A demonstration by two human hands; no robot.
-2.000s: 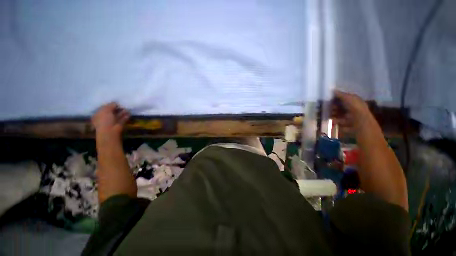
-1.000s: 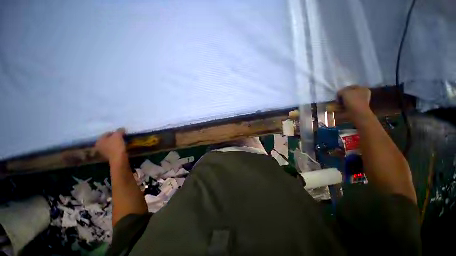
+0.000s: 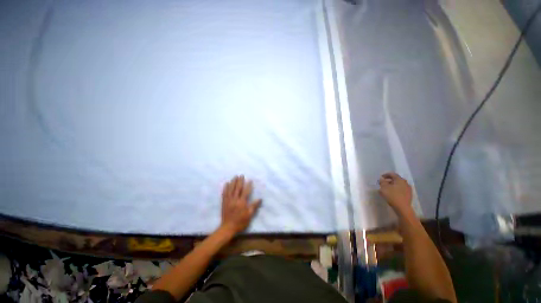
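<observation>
A wide pale-blue fabric ply [image 3: 166, 106] covers the table, with faint creases near its front edge. My left hand [image 3: 238, 204] lies flat on it, fingers spread, palm down, a little in from the near edge. A long white and silver end cutter track [image 3: 337, 106] crosses the full cloth width to the right of that hand. My right hand [image 3: 396, 190] is to the right of the track, over the thin greyish cloth end [image 3: 385, 136]. Its fingers are curled; whether they pinch cloth cannot be told.
A black cable [image 3: 455, 145] curves down the right side. The wooden table edge [image 3: 201, 244] runs along the front, with a yellow mark. Blue and red parts of the end cutter [image 3: 366, 283] show below the track. White scraps [image 3: 56, 278] lie on the floor, lower left.
My left hand has left the table edge and moved right and inward onto the cloth, opening flat. My right hand has moved inward, off the table edge. The view has shifted, showing more of the cloth.
</observation>
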